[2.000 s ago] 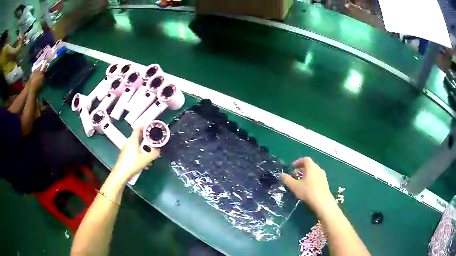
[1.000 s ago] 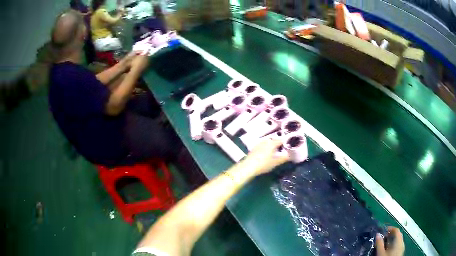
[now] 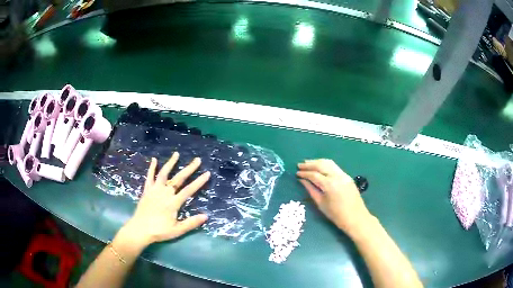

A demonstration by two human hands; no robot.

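My left hand (image 3: pixel 169 205) lies with spread fingers over the film-covered pack of black caps (image 3: pixel 185 152); it grips nothing. My right hand (image 3: pixel 329 191) is above the green bench, right of the pack, fingers bent together; whether a small piece is between the fingertips cannot be told. Crinkled clear film (image 3: pixel 247 216) covers the pack's front and right side. A loose heap of small pale pink pieces (image 3: pixel 287 230) lies between my hands, toward the front. A black round cover (image 3: pixel 360 183) lies just right of my right hand. Grouped pink dryer bodies (image 3: pixel 79 149) lie at the left.
A bag of small pink pieces (image 3: pixel 466 191) and a crumpled clear bag (image 3: pixel 495 225) lie at the right. A pale rail (image 3: pixel 270 116) runs behind the work, with a grey upright (image 3: pixel 436 79) at right. A red stool (image 3: pixel 50 256) stands below the bench at lower left.
The view has swung back right. My left hand has left the grouped dryer bodies and now lies spread on the pack. My right hand has moved off the pack's right end to the bench beside it.
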